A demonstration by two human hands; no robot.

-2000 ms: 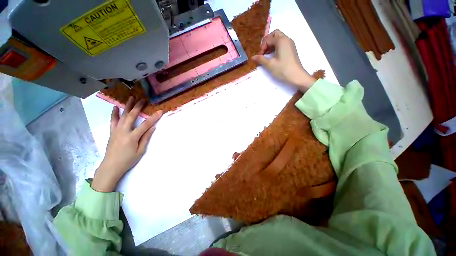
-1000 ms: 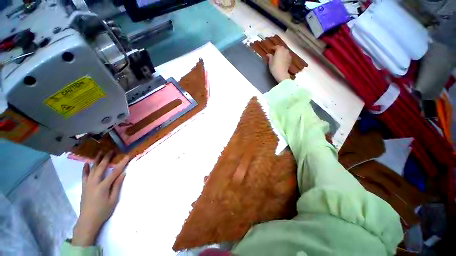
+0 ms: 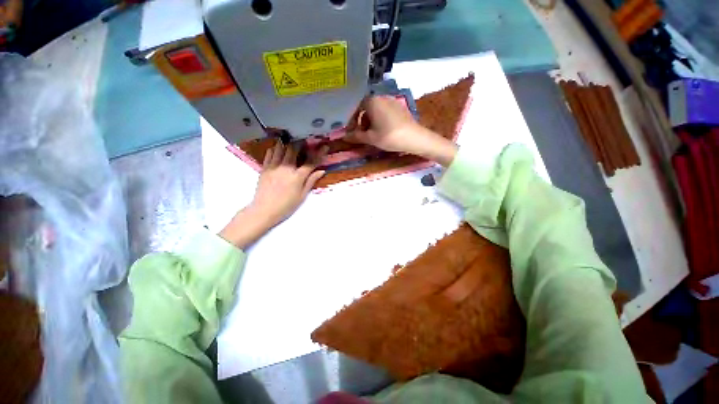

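A brown garment panel (image 3: pixel 445 109) lies on the white base sheet (image 3: pixel 347 237) under the machine head, inside thin pink placement guides. The dark clamp frame (image 3: pixel 347 165) with its pink insert presses on it and is partly hidden by my hands. My left hand (image 3: pixel 285 183) rests at the frame's left end, fingers spread, partly under the head. My right hand (image 3: pixel 388 126) is over the frame with thumb and finger pinched together over the slot; a brown strip seems to be at the fingertips, but it is mostly hidden.
The light-grey machine head (image 3: pixel 296 59) stands close above my hands. Finished brown panels (image 3: pixel 441 304) lie nearest my body. Loose welt strips (image 3: pixel 603 122) lie at right past the dark grey mat (image 3: pixel 564 134). A clear plastic bag (image 3: pixel 71 221) is at left, red bundles (image 3: pixel 705 205) at far right.
My right hand has come back from the pile of loose strips to the clamp frame. My left hand has moved onto the frame's left end. The view has turned back towards the machine.
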